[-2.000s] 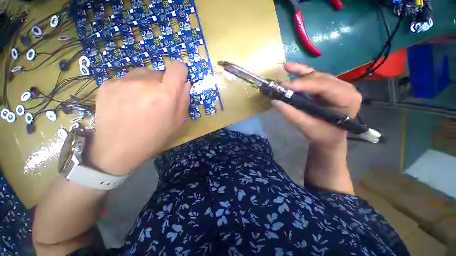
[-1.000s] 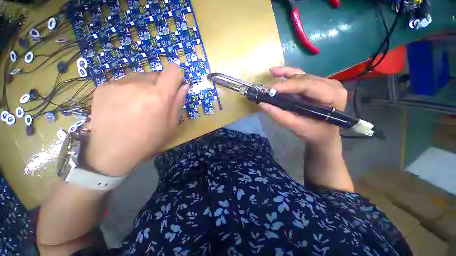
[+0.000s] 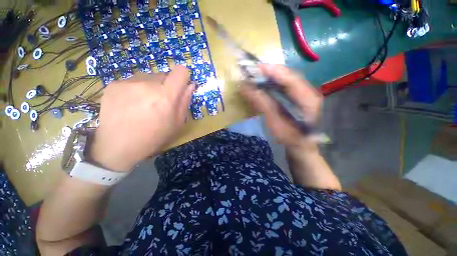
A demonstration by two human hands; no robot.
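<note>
A blue PCB panel (image 3: 150,37) lies on the tan-yellow board (image 3: 245,30). My left hand (image 3: 143,115) rests over the panel's lower part with thumb and finger together at its lower boards; what they pinch is hidden. My right hand (image 3: 288,107) holds the black soldering iron (image 3: 280,100), blurred by motion. Its tip points up and left, just right of the panel and apart from it. Several white-ringed round components (image 3: 37,53) on dark lead wires (image 3: 60,95) lie to the left of the panel.
Red-handled cutters (image 3: 299,37) lie on the green mat (image 3: 340,40) at the upper right. A black cord (image 3: 383,45) hangs near a red object (image 3: 391,70) and a blue object (image 3: 426,75). Blue and yellow parts (image 3: 408,10) show at the top right. Floral clothing lies below the board.
My right hand has moved left, and the iron's tip has gone from the panel's right edge up and away from it. My left hand has hardly moved.
</note>
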